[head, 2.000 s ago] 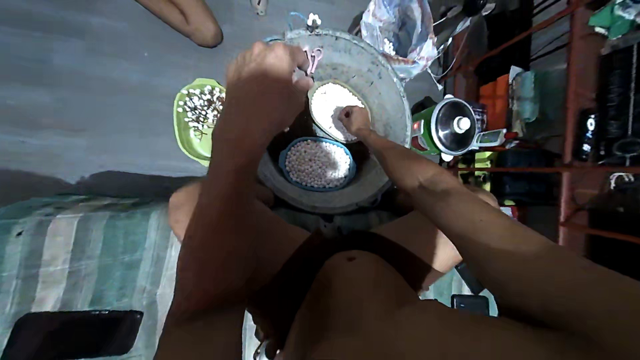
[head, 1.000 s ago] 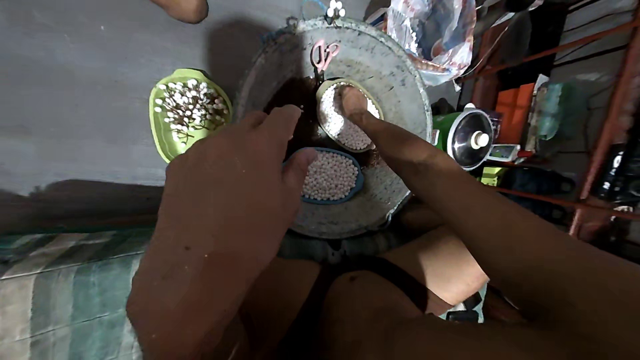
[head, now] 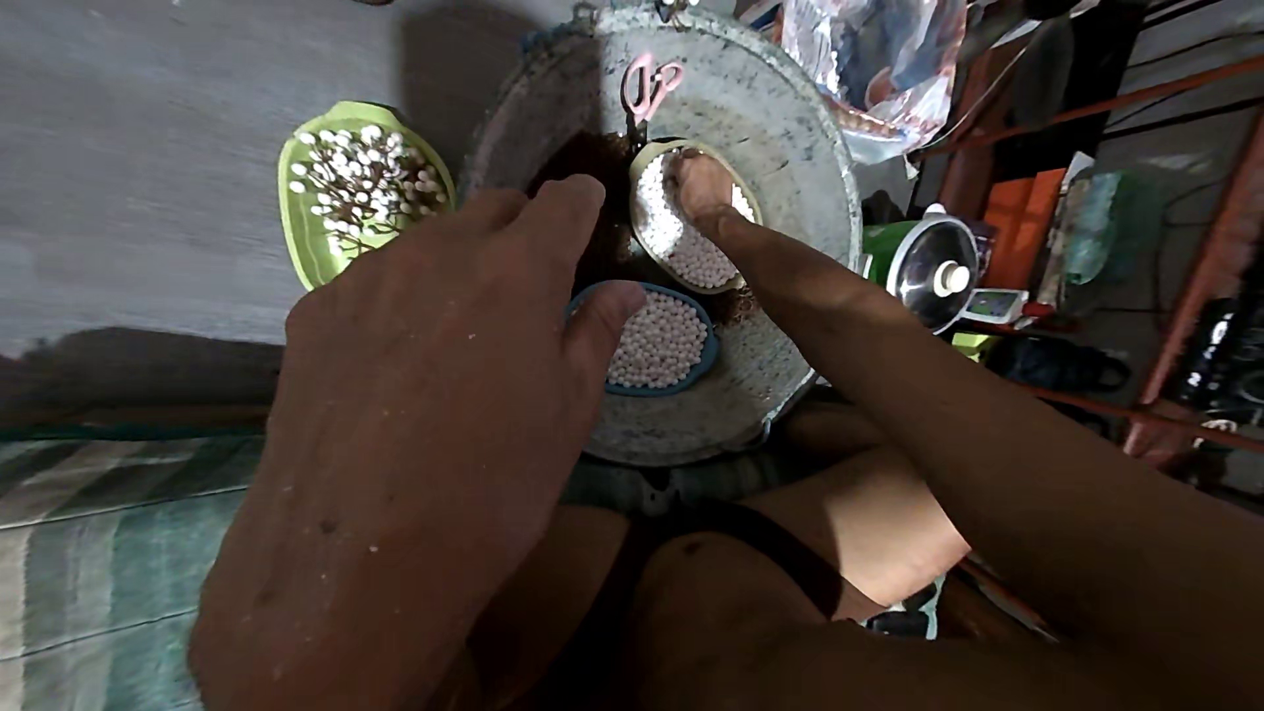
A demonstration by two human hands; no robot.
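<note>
My left hand [head: 444,395] looms close to the camera, back up, over the left side of a large round metal basin [head: 790,109]. Its thumb overlaps the rim of a blue oval bowl [head: 660,341] of small white beads; whether its curled fingers hold anything is hidden. My right hand [head: 706,193] dips its fingertips into white beads in a cream oval bowl [head: 699,267]; what they grip cannot be seen. Pink-handled scissors [head: 647,89] lie in the basin above that bowl. Left of the basin, a green tray [head: 296,232] holds white beads on thin brown stems.
A clear plastic bag [head: 874,69] stands at the basin's upper right. Beside the basin on the right is a green pot with a glass lid [head: 938,272]. Red metal shelving [head: 1200,286] runs along the far right. Striped cloth [head: 118,553] covers the seat at lower left.
My left hand was above the basin near the scissors two seconds ago; it has come down and nearer to the camera. My right hand stays at the cream bowl. The view has shifted closer.
</note>
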